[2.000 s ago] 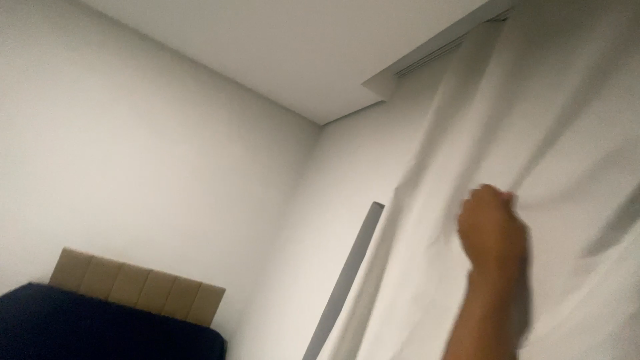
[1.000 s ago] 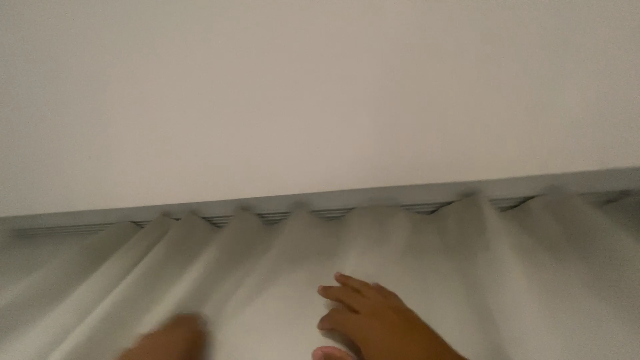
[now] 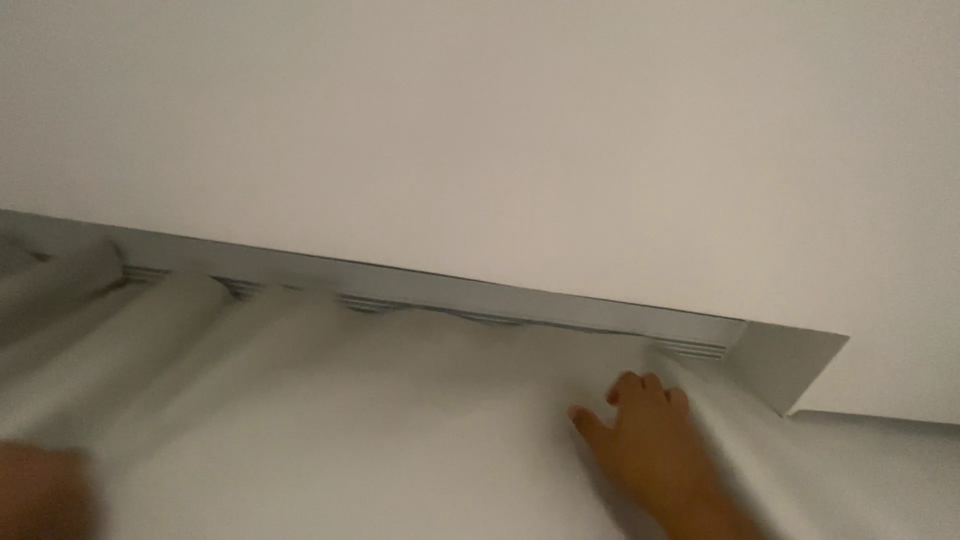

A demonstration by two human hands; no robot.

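Note:
A pale fabric curtain [image 3: 360,420] hangs in folds from a ceiling track [image 3: 694,349] with several parallel grooves. My right hand [image 3: 649,435] is raised against the curtain near its right edge, a little below the track. Its thumb and fingers are apart and partly curled; whether they pinch any fabric is unclear. At the lower left corner, my left hand [image 3: 45,487] is blurred and partly cut off, in front of the curtain folds. Its fingers cannot be made out.
The white ceiling [image 3: 480,135] fills the upper view. A recess [image 3: 787,364] around the track ends at the right in a slanted corner, near the top of the wall [image 3: 885,457].
The view has swung to the curtain and its track, and now shows the recess's right end. My hands are farther apart in view than one second ago.

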